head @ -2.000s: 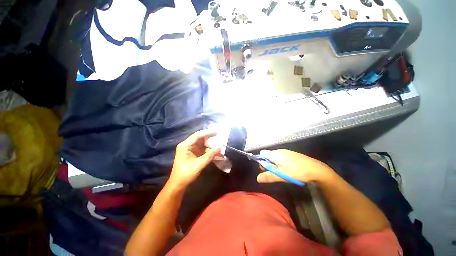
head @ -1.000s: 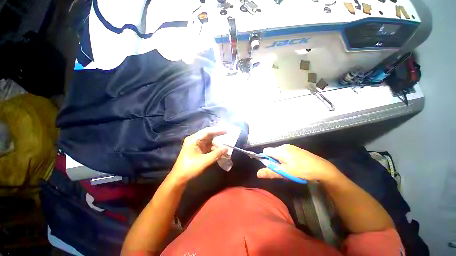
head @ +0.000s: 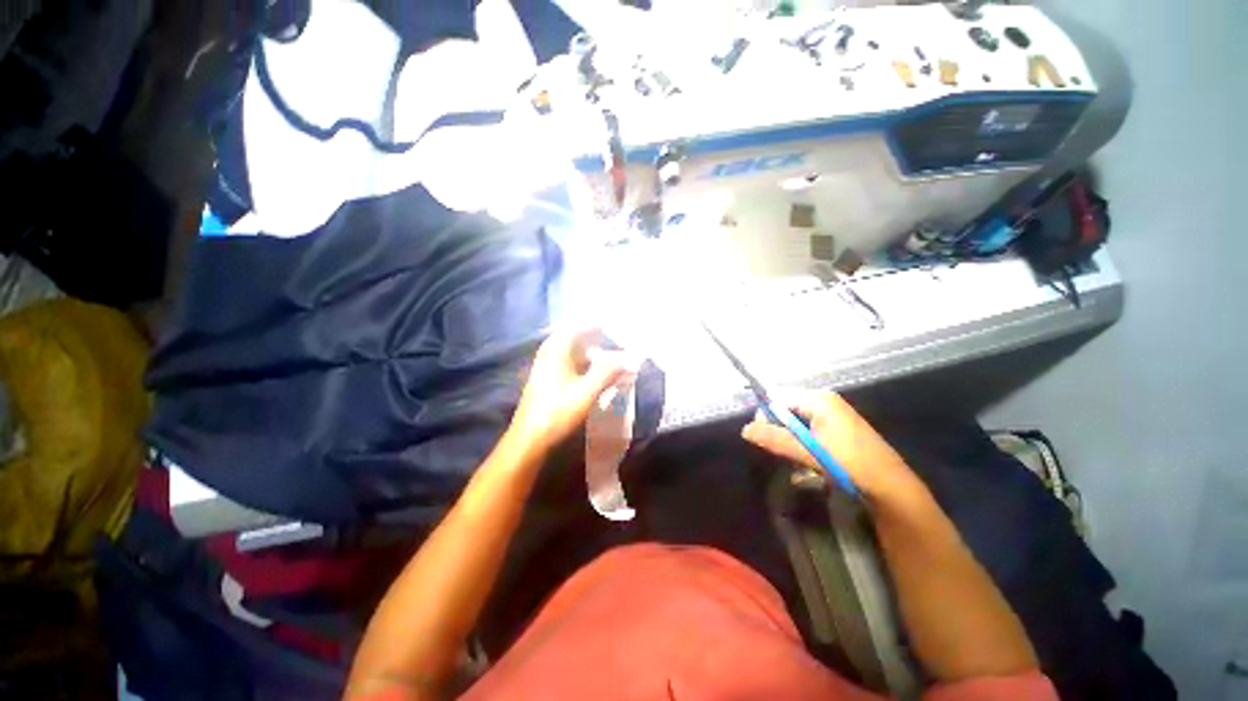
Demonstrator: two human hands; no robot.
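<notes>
The navy garment panel [head: 370,342] lies on the white machine table, left of the needle area. My left hand [head: 563,390] pinches its edge and a pale pinkish strip [head: 605,459] that hangs down below the fingers. A small navy piece [head: 649,394] shows beside the strip. My right hand [head: 835,445] holds the blue-handled scissors [head: 801,436] to the right, apart from the cloth, with the blades pointing up and left. Lamp glare hides my left fingertips in part.
The white JACK machine [head: 767,158] stands behind, with small metal parts on top and brown squares on its body. A metal tool [head: 860,297] lies on the bed. White-and-navy pieces [head: 322,144] lie at the back left; a yellow bag [head: 69,411] is at far left.
The scissors have moved from the strip to the right, and their blades now point more upward. The pale strip hangs longer below my left hand. The whole view has shifted slightly.
</notes>
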